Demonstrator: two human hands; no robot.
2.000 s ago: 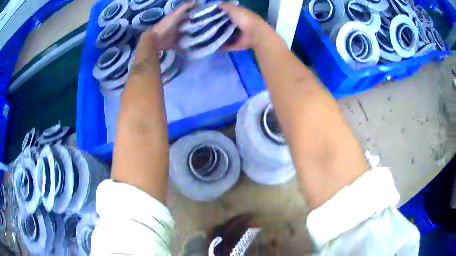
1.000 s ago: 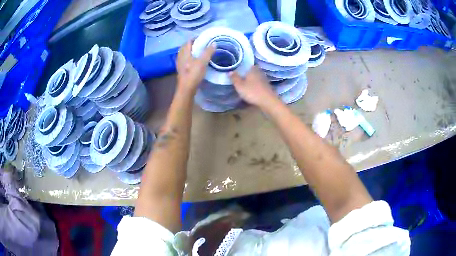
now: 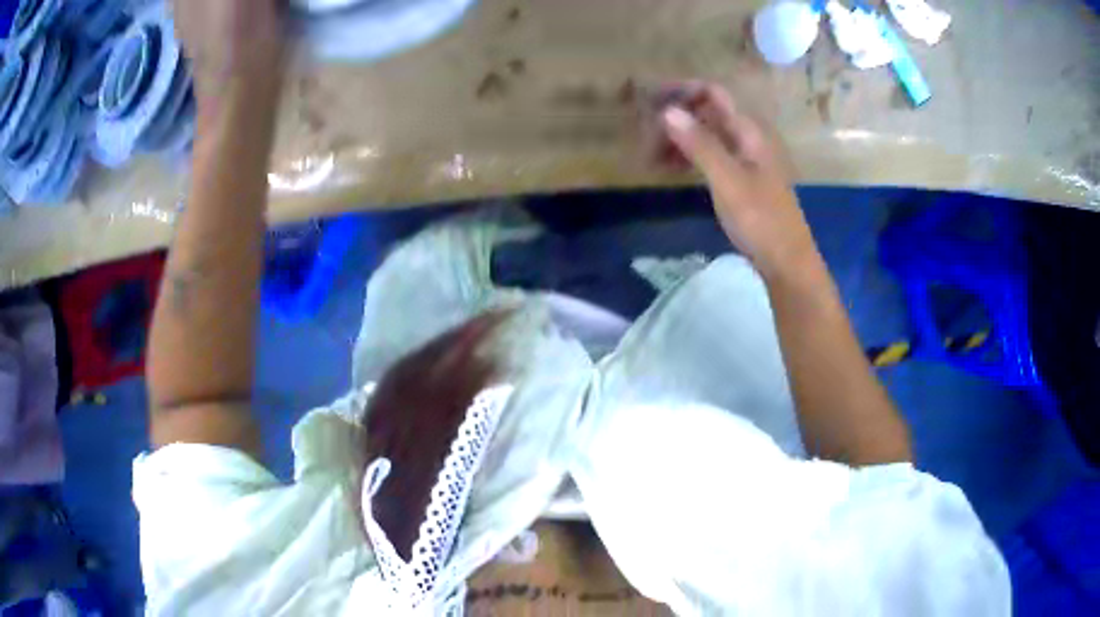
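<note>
Pale grey-white brimmed rings lie at the top edge, cut off and blurred. My left hand is beside them, mostly cut off by the top edge; its fingers and any hold are hidden. My right hand is over the table near its front edge, blurred, fingers curled with the thumb near them; whether it holds something small cannot be told. A light-blue stick lies at the upper right, beside a rounded white object with a blue point near it, and crumpled white scraps.
More stacked rings lean at the upper left. The tan table has a curved, shiny front edge. Below it are a red stool, a blue stool and my lap. A pale garment of another person shows at the left edge.
The view has tipped down towards my lap. My right hand has left the ring stack and come back towards the table's front edge. My left hand has gone to the top edge.
</note>
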